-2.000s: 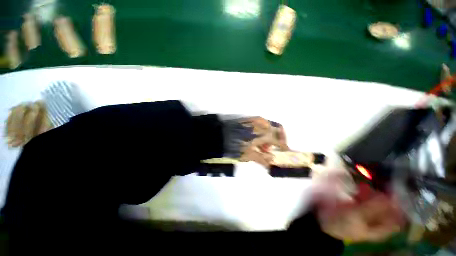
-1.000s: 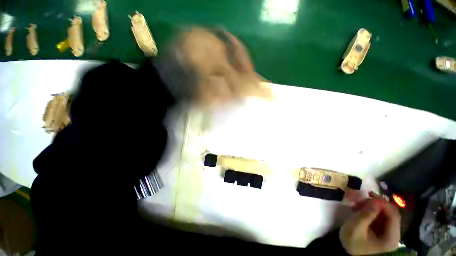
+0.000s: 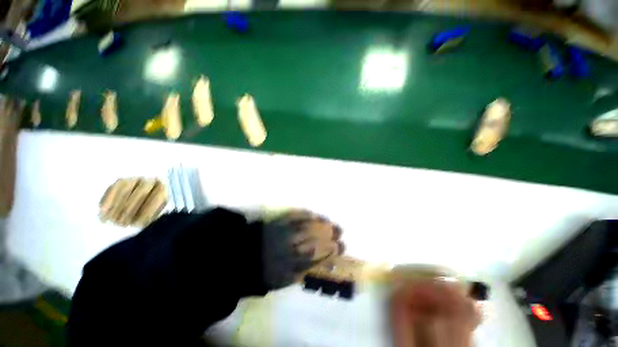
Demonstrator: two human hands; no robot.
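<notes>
The fixture's black blocks lie on the white table, with a tan part just above them. My left hand, in a grey sleeve cuff, has its fingertips on the left end of this part. My right hand is blurred at the right half of the fixture and covers most of it. A tan edge shows above its fingers. Whether it holds a small piece cannot be told. A black end block shows to its right.
A pile of tan parts and silver strips lie at left. The black feeder with a red light stands at right. The green belt behind carries spaced tan parts, a yellow piece and blue parts.
My left hand has come back from the belt edge to the left fixture. My right hand has moved left from the feeder to the right fixture. One more tan part lies on the belt.
</notes>
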